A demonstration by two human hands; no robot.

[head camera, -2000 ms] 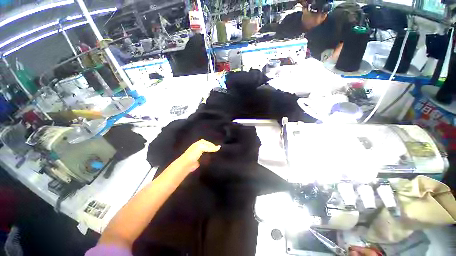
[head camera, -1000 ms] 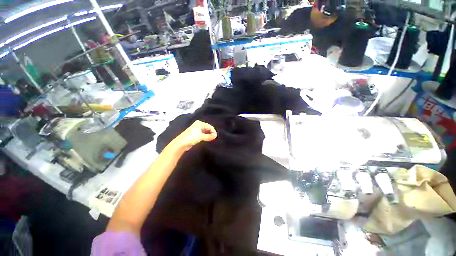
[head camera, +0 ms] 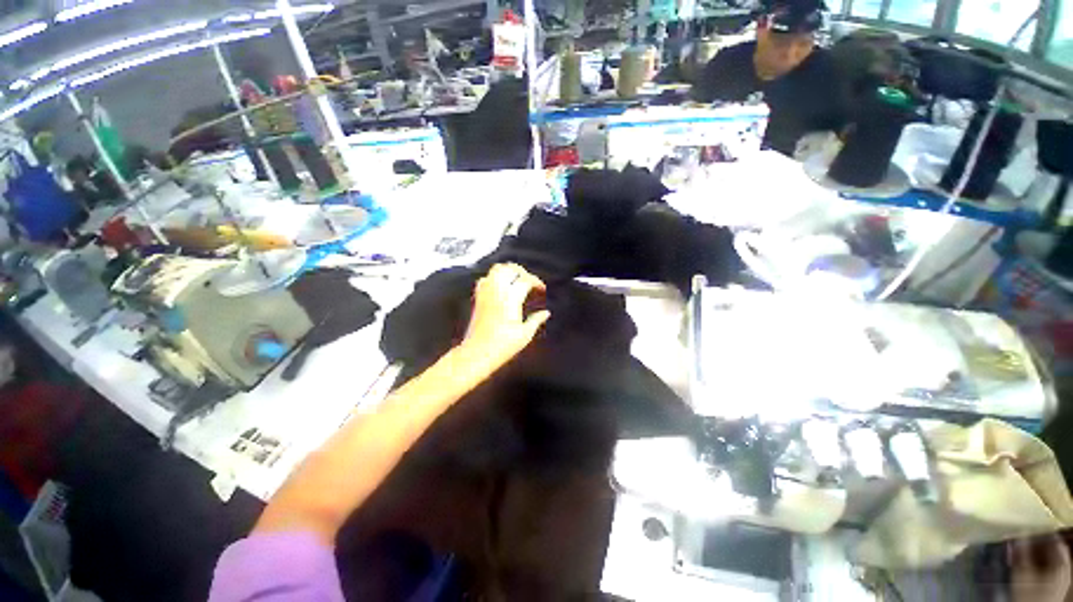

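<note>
A large dark garment piece [head camera: 506, 447] lies bunched on the white table and hangs over its front edge. My left hand [head camera: 508, 315] is on its upper part, fingers curled and closed on a bit of the dark cloth. The overlock machine [head camera: 871, 353] is right of the cloth under strong glare. The cloth's right edge reaches the dark needle area [head camera: 735, 453]. A dim, blurred part of my right hand [head camera: 1040, 574] seems to show at the bottom right corner, cut off by the edge; its fingers cannot be made out.
A beige cloth bag [head camera: 1000, 482] lies on the machine's right end. A second sewing machine [head camera: 235, 323] stands at left. More dark cloth [head camera: 635, 235] is heaped behind the garment. Black thread cones [head camera: 871, 139] stand at the back right. A person [head camera: 777, 71] sits beyond the table.
My left hand has moved slightly up and right over the cloth, its fingers now bent down onto it. The scissors and right fingers seen earlier at bottom right are gone from there. The view has shifted.
</note>
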